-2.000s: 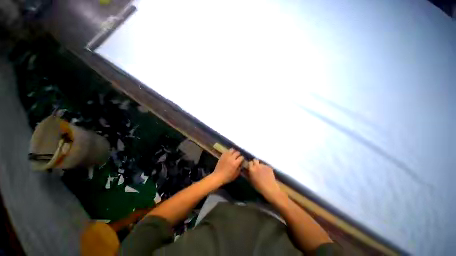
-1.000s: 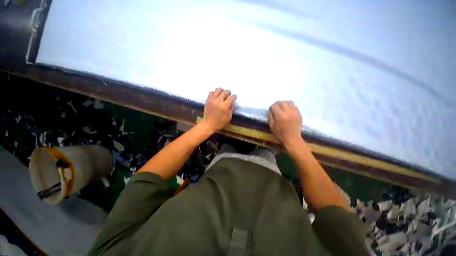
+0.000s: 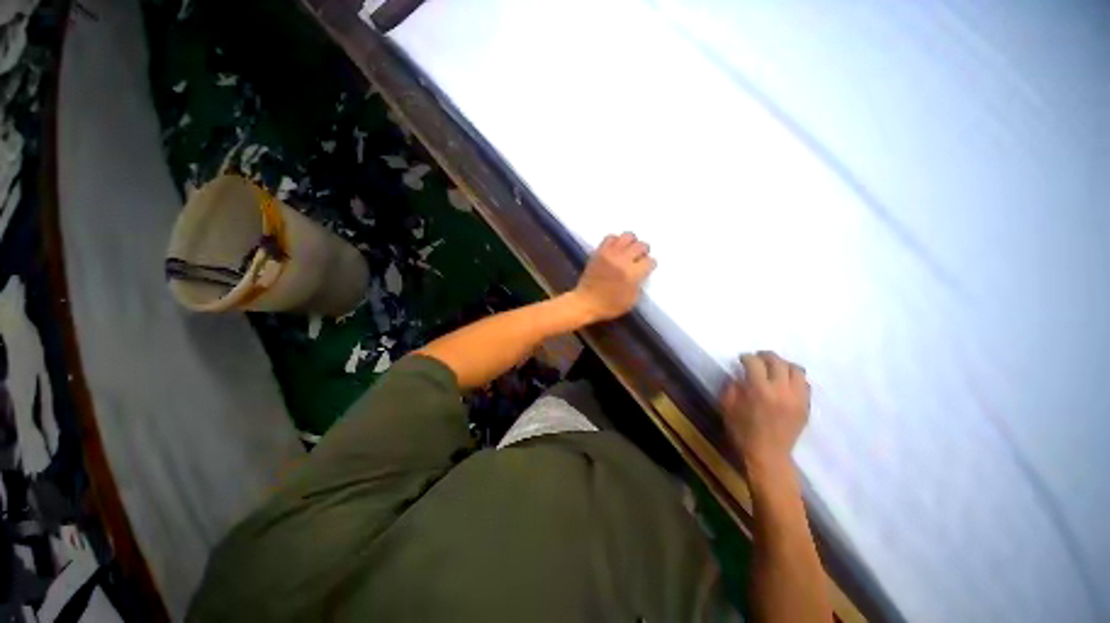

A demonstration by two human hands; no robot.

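The white to pale-blue fabric ply (image 3: 779, 231) covers the tabletop, very brightly lit, with a few long faint creases. My left hand (image 3: 617, 275) is curled on its near edge, fingers bent over the cloth. My right hand (image 3: 768, 402) is curled on the same edge, farther right and lower in the view. Both hands appear to pinch the cloth edge; the fingertips are partly hidden. A yellowish wooden stick (image 3: 696, 448) lies along the near table rim, below my hands, partly hidden by my right forearm.
The dark, worn table edge (image 3: 457, 152) runs diagonally. A dark bar (image 3: 396, 12) sits at the cloth's far corner. A cream bucket with a yellow-brown rim (image 3: 323, 268) stands on the scrap-littered green floor (image 3: 463, 262). A grey cloth-like surface (image 3: 171, 329) lies at left.
Both hands moved from the stick at the rim up onto the cloth edge. Since one second ago they remain on the edge, while the view has turned.
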